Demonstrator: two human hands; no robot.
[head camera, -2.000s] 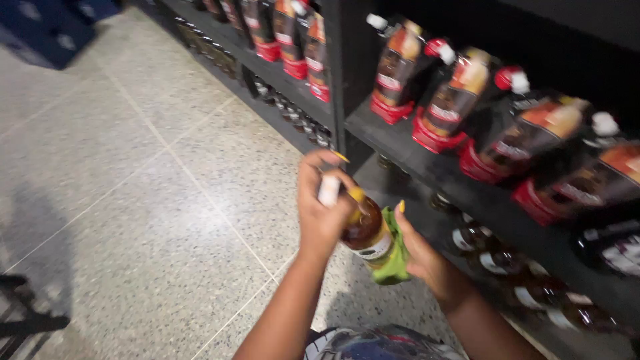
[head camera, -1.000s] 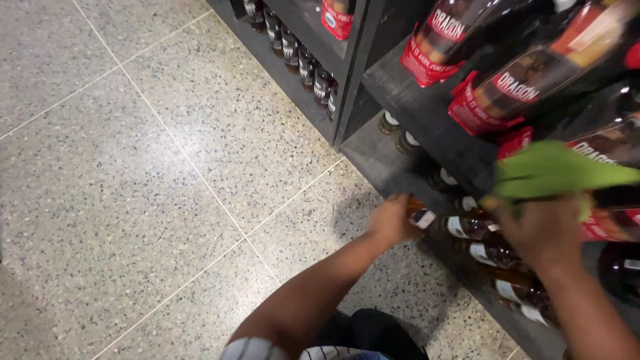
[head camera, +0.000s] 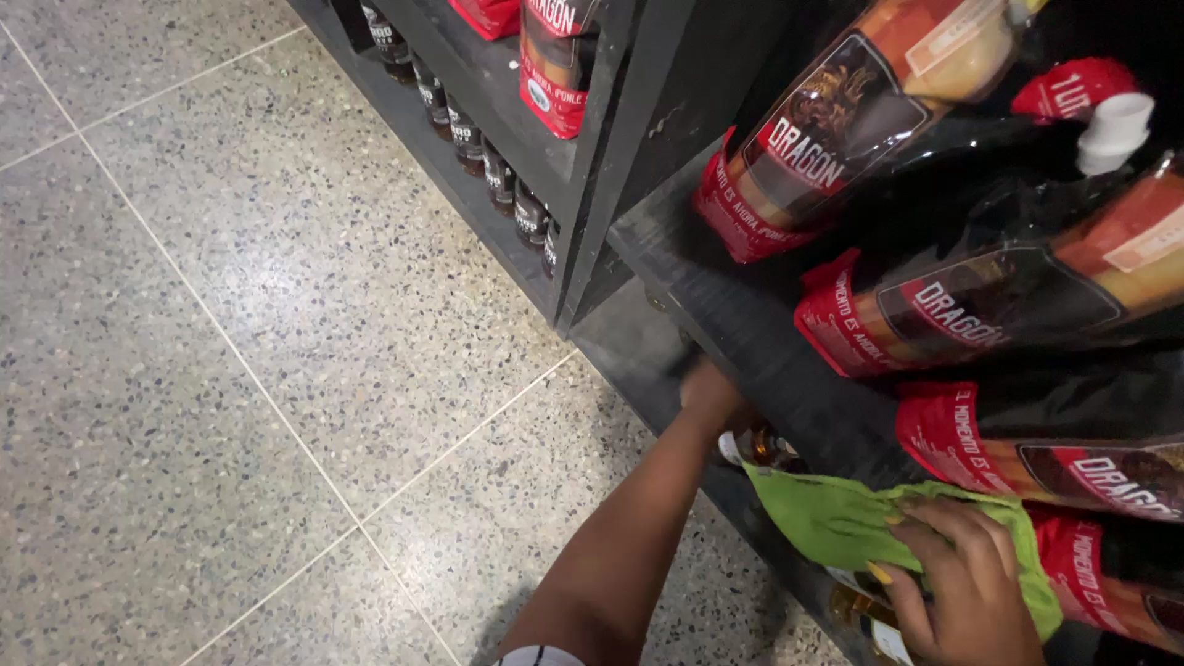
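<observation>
My left hand (head camera: 710, 396) reaches into the bottom shelf, under the edge of the shelf above; its fingers are hidden, so what they hold cannot be told. Beside its wrist lies an amber glass bottle (head camera: 770, 446) with a pale label. A green cloth (head camera: 819, 518) hangs from my right hand (head camera: 971, 573), whose fingers press on it at the shelf edge. Below the cloth, another amber bottle (head camera: 856, 606) is partly visible on the bottom shelf.
Clear plastic pouches (head camera: 814, 148) with red bases and white caps stand on the black shelf (head camera: 731, 305) above. Dark bottles (head camera: 499, 176) line the lower shelf past an upright panel (head camera: 638, 139). Speckled tiled floor (head camera: 277, 277) lies at left.
Two seconds ago both hands held a bottle and the green cloth over the floor. My left hand has since moved into the bottom shelf, and my right hand has moved to the shelf edge with the cloth.
</observation>
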